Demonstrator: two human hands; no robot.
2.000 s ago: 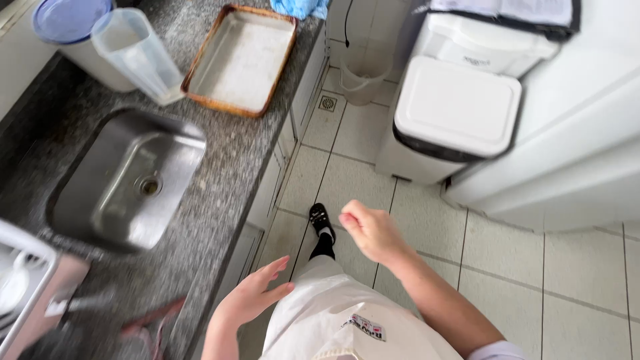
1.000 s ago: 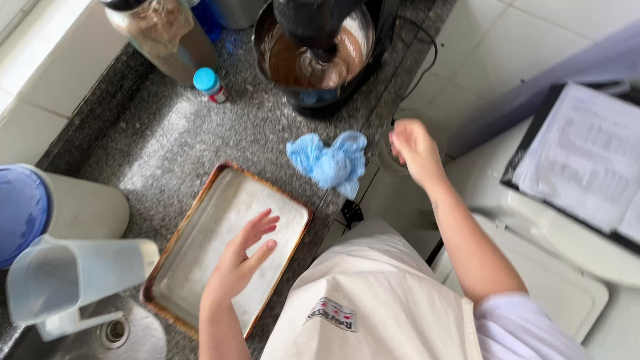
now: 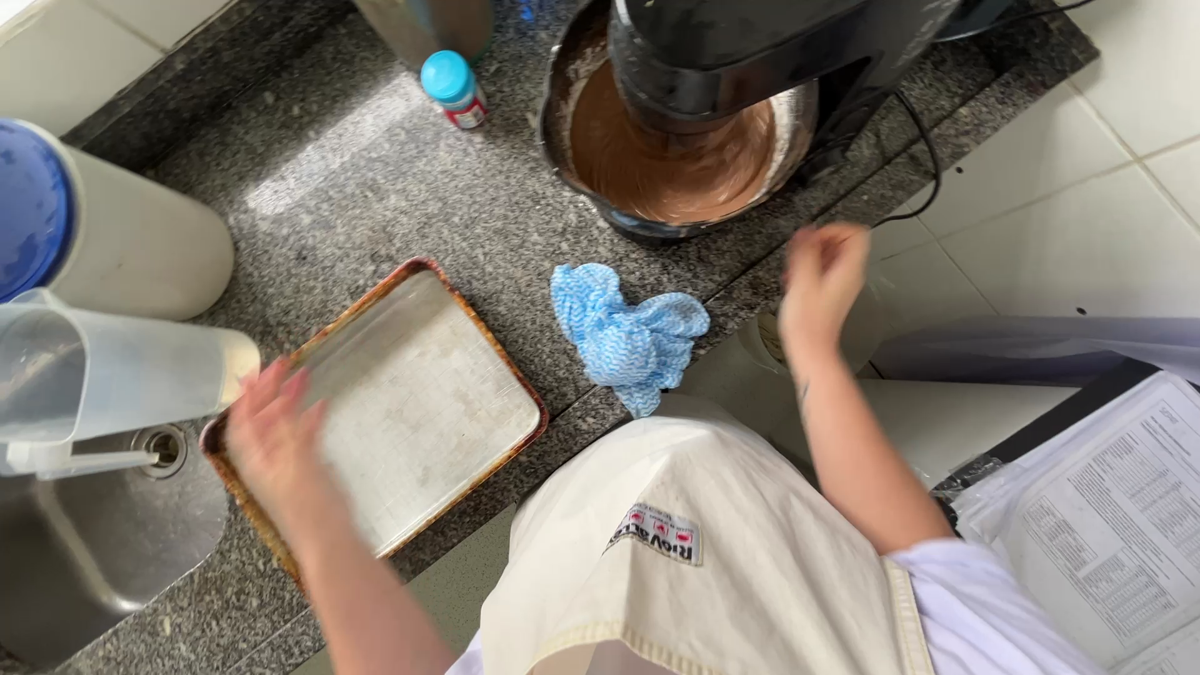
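Note:
My left hand (image 3: 286, 441), slightly blurred, is over the left edge of a rectangular metal baking tray (image 3: 431, 412) with a browned rim; its fingers are apart and it holds nothing. My right hand (image 3: 825, 281) hangs in the air past the counter's front edge, below a black stand mixer (image 3: 750, 47), fingers curled with nothing visible in them. The mixer's bowl (image 3: 562, 141) holds brown batter (image 3: 675, 178) with swirl marks. A crumpled blue and white cloth (image 3: 623, 333) lies between the tray and the bowl, near the counter edge.
A clear plastic jug (image 3: 141, 366) lies tilted beside the steel sink (image 3: 94, 553). Behind it is a white tub (image 3: 141, 234) with a blue lid. A small turquoise-capped bottle (image 3: 453, 89) stands near the mixer. Printed sheets (image 3: 1106, 516) lie at the right; a black cord (image 3: 933, 178) hangs off the counter.
The view has swung from the sink and floor to the mixer end of the counter. My left hand, over my apron two seconds ago, is now over the tray's left edge.

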